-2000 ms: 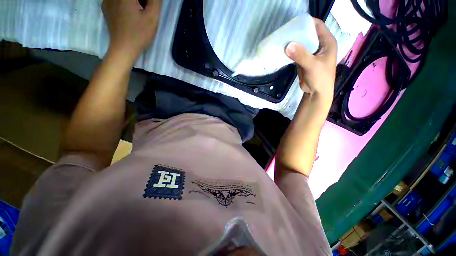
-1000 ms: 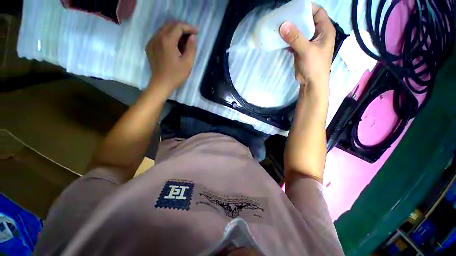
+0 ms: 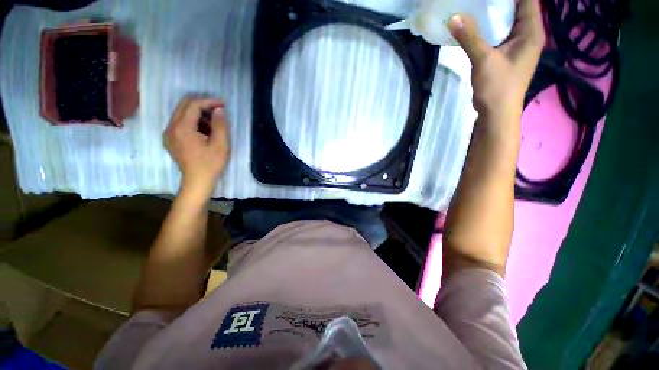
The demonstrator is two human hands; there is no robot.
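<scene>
A black square frame [image 3: 263, 123] with a large round opening lies on white ribbed foam in front of me. My right hand [image 3: 506, 61] is closed around a white squeeze bottle [image 3: 473, 18]. The bottle's thin nozzle points left over the frame's upper right rim; I cannot tell if it touches. The bottle is partly cut off by the top edge. My left hand [image 3: 199, 137] is over the foam to the left of the frame, apart from it. Its fingers are curled with thumb near index; whether it holds anything small cannot be seen.
A red tray [image 3: 114, 72] with dark contents stands on the white foam [image 3: 155, 43] at the left. A second black square frame [image 3: 589, 144] lies on the pink sheet [image 3: 538, 238] at the right, under a tangle of thin black rings [image 3: 589, 43]. A green surface [image 3: 621, 217] lies beyond.
The view has shifted, so the red tray now shows fully. The nozzle has moved from the frame's near rim, across the opening, to its upper right. My left hand is lower beside the frame.
</scene>
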